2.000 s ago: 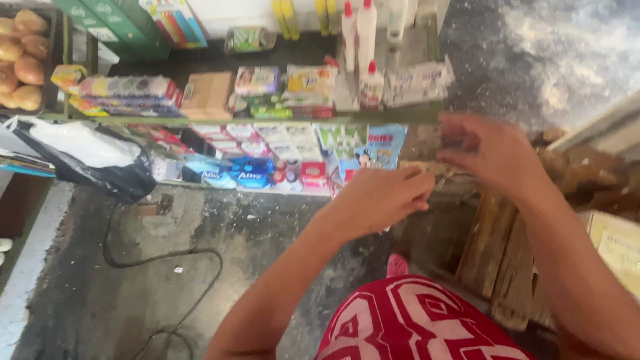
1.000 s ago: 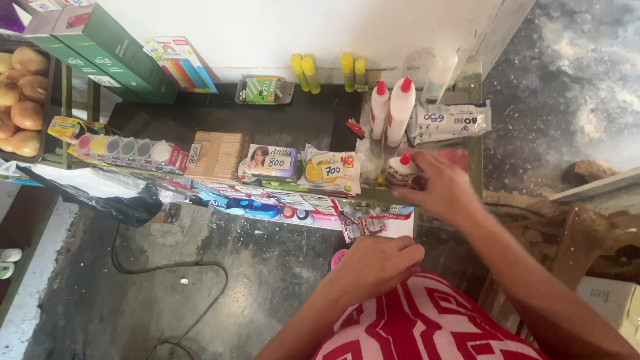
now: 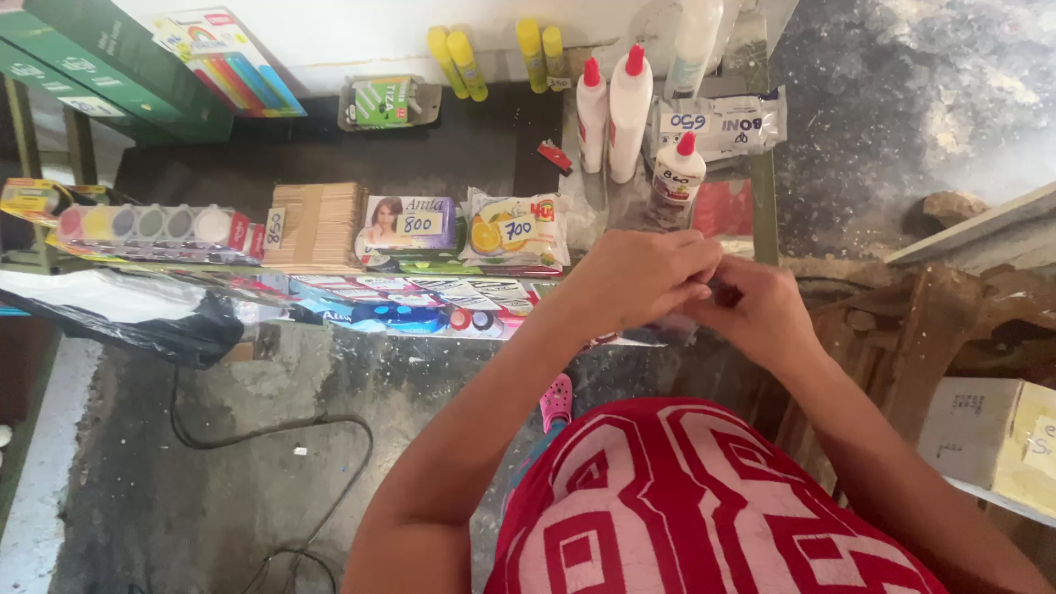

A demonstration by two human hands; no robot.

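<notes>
My left hand and my right hand meet at the shelf's front edge, fingertips touching. Their fingers are bent inward; whether they pinch something small is hidden. Dark, clear plastic shows just below the fingers. Behind them stands a small white glue bottle with a red cap, and farther back are two taller glue bottles. A white-and-blue packet lies to the right of these. To the left of my hands are a soap packet with oranges and a purple soap box.
Along the shelf are a bundle of wooden sticks, a paint-pot strip, a chalk box, yellow glue sticks and a red sharpener-like item. A cable lies on the floor. Wooden furniture and a box stand at right.
My right hand has left the small glue bottle, which it touched a second ago, and come down beside my left hand. My left hand has moved up to the shelf edge.
</notes>
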